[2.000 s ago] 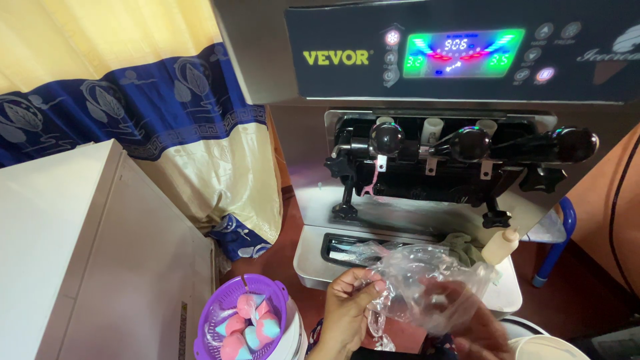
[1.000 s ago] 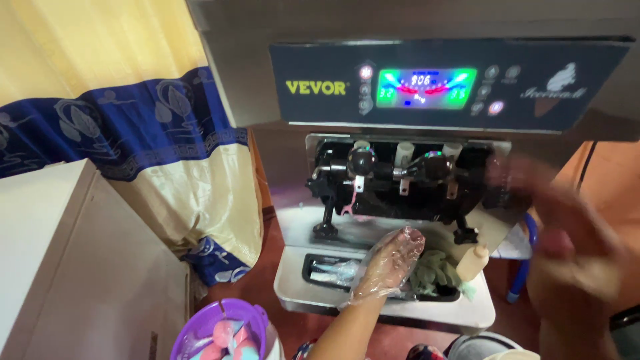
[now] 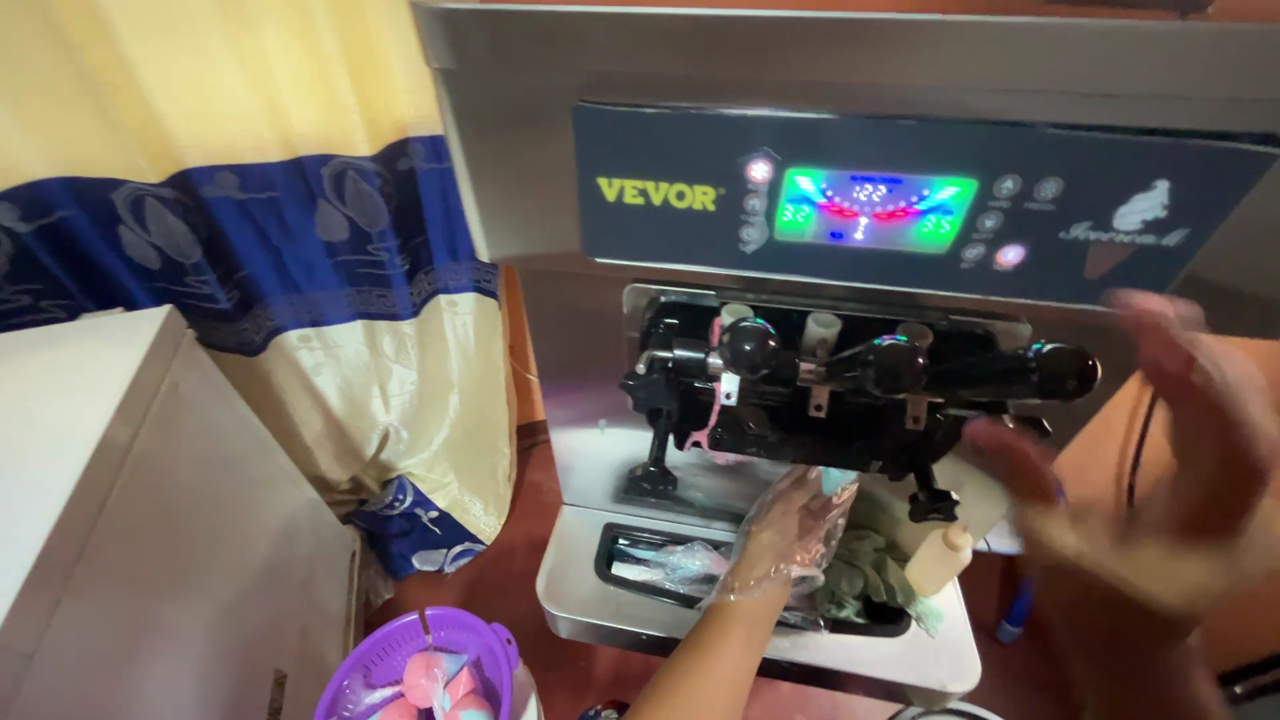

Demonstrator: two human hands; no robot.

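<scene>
My left hand (image 3: 795, 530), inside a clear plastic bag (image 3: 745, 555), is raised under the middle of the dispensing head of a VEVOR soft-serve ice cream machine (image 3: 520, 370). Light blue ice cream (image 3: 838, 480) shows at its fingertips, below the spouts; how the fingers close is partly hidden by the machine. My right hand (image 3: 1130, 480) is blurred, fingers apart and holding nothing, to the right of the black-knobbed levers (image 3: 895, 365). Pink residue (image 3: 715, 420) clings to the left of the dispensing head. The panel display (image 3: 875, 210) is lit.
On the drip tray (image 3: 610, 575) lie plastic wrapping (image 3: 670, 565) and a green cloth (image 3: 865, 575), with a pale bottle (image 3: 940, 560) beside them. A purple basket (image 3: 505, 660) with bagged pink and blue portions is at lower left, near a white cabinet (image 3: 200, 500) and a curtain (image 3: 380, 370).
My left hand went into the bag and rose under the dispensing head, where light blue ice cream now shows. My right hand let go of the bag and moved right, beside the levers.
</scene>
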